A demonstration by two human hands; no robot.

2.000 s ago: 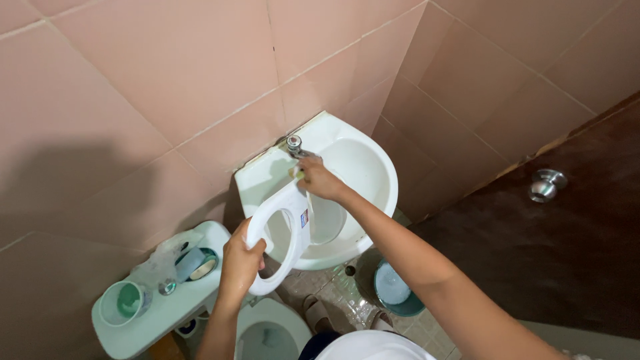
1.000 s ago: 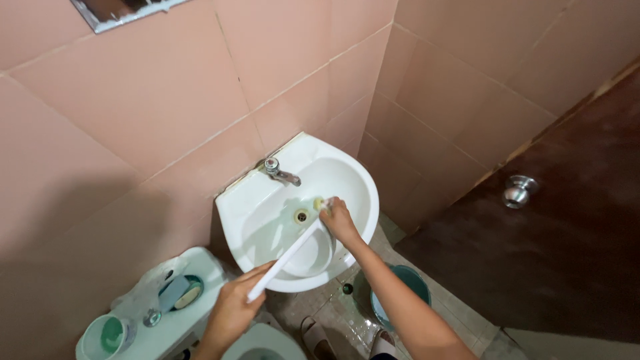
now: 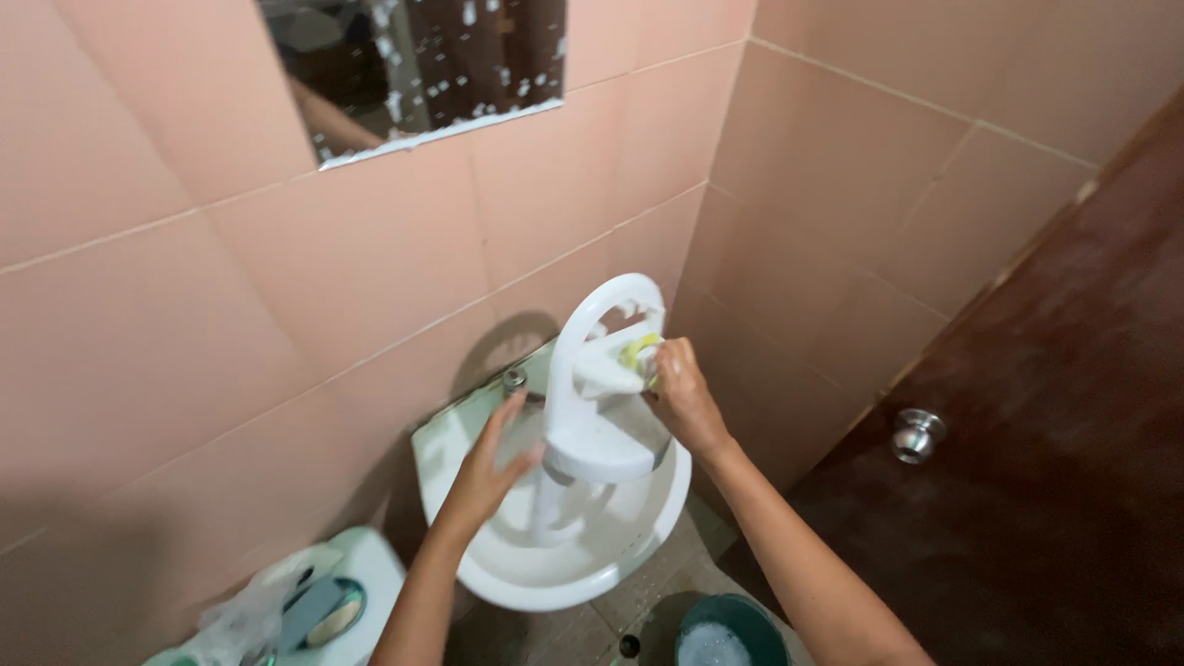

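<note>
A white plastic rack (image 3: 601,449) with an arched top and a small shelf is held upright above the white washbasin (image 3: 546,592). My right hand (image 3: 684,398) grips its right side, together with a yellow sponge or scrubber (image 3: 638,350) at the upper shelf. My left hand (image 3: 490,462) is just left of the rack, fingers apart, holding nothing; whether a fingertip touches the rack is hard to tell. Behind the left fingertips is the metal faucet (image 3: 515,379), partly hidden.
A spotted mirror (image 3: 435,74) hangs on the pink tiled wall. At lower left, a toilet tank lid (image 3: 370,573) bears a plastic bag (image 3: 245,615) and a soap dish (image 3: 335,618). A green bucket (image 3: 740,620) of suds stands on the floor near a dark door with a round knob (image 3: 918,435).
The rack has been raised from the basin and turned upright. My left hand, which held it before, has come off it with its fingers spread. The view has shifted, showing more of the mirror.
</note>
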